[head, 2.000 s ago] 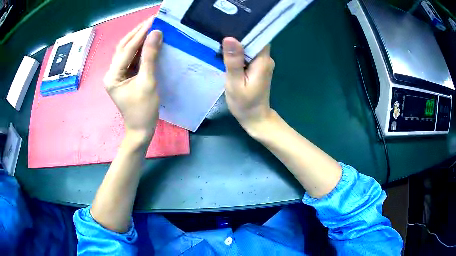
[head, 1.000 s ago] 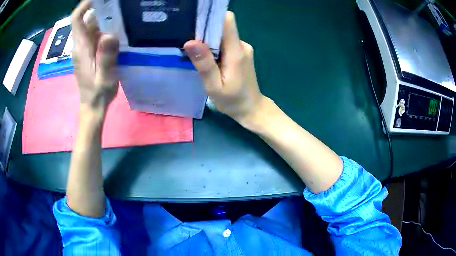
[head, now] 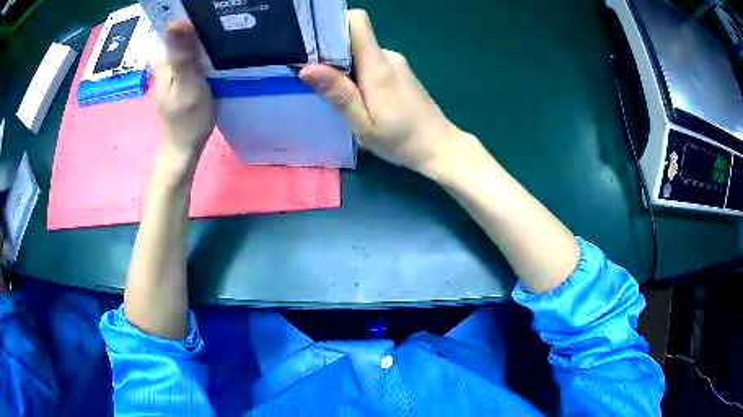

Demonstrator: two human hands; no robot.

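Note:
My left hand and my right hand hold a printed outer sleeve between them, one at each side. The sleeve shows a dark screen picture and is cut off by the top edge. A plain white inner box with a blue band sticks out of the sleeve's near end, above the mat. My right thumb lies at the sleeve's near right corner. My left fingers are partly hidden and a little blurred.
A pink-red mat lies at left with a printed box on it. A plain white box and a white piece lie beyond its left edge. A scale with green digits and its cable are at right. A blue sleeve shows lower left.
The held sleeve and inner box have turned from slanted to nearly straight and moved left and up. My left hand has moved up and left. Both hands keep their hold.

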